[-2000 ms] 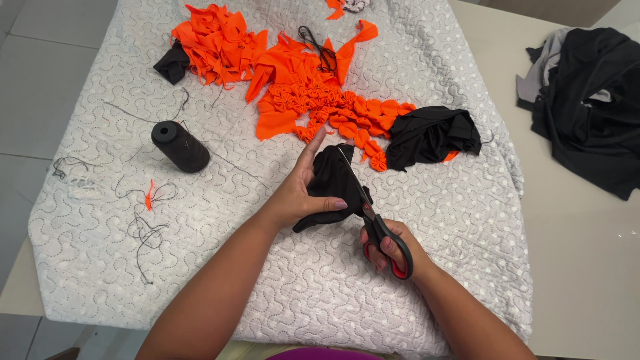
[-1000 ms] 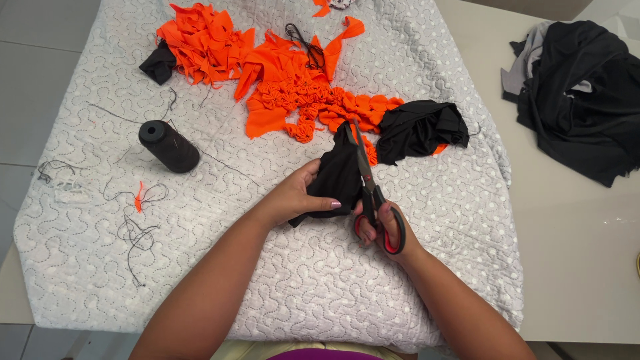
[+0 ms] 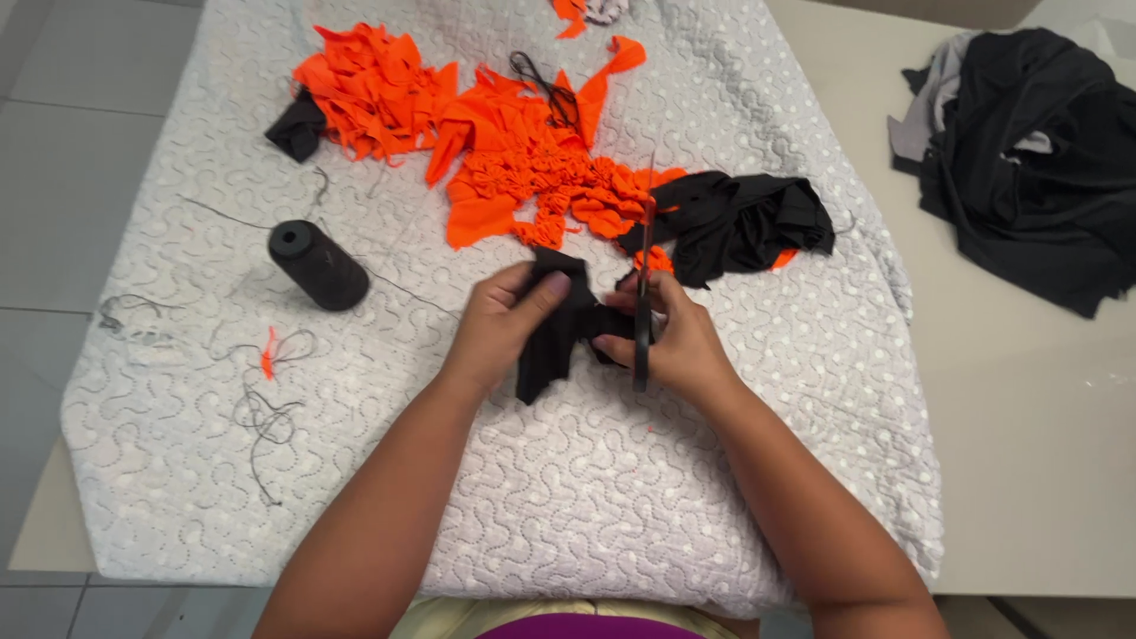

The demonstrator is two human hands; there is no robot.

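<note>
My left hand [image 3: 501, 324] pinches a piece of black fabric [image 3: 555, 342] between thumb and fingers. Opposite it, my right hand [image 3: 670, 333] grips the other part of that fabric with thumb and fingertips. The scissors [image 3: 642, 311] also rest in my right hand, seen edge-on with the blades pointing away from me. Just beyond the hands lie gathered orange fabric [image 3: 532, 177] and a crumpled black cloth [image 3: 754, 222]. A black thread cone [image 3: 319, 266] lies tilted to the left of my left hand.
A quilted light grey cover [image 3: 568, 497] spreads over the table. Orange scraps [image 3: 377, 93] and a small black scrap [image 3: 299, 129] lie at the far left, loose dark threads [image 3: 266, 417] nearer at left. Black and grey fabric [image 3: 1021, 169] is heaped on the bare tabletop [image 3: 1029, 426] at right.
The scissors have turned from lying across the black fabric to edge-on in my right hand. My right thumb and fingers now hold the fabric, which is spread between both hands.
</note>
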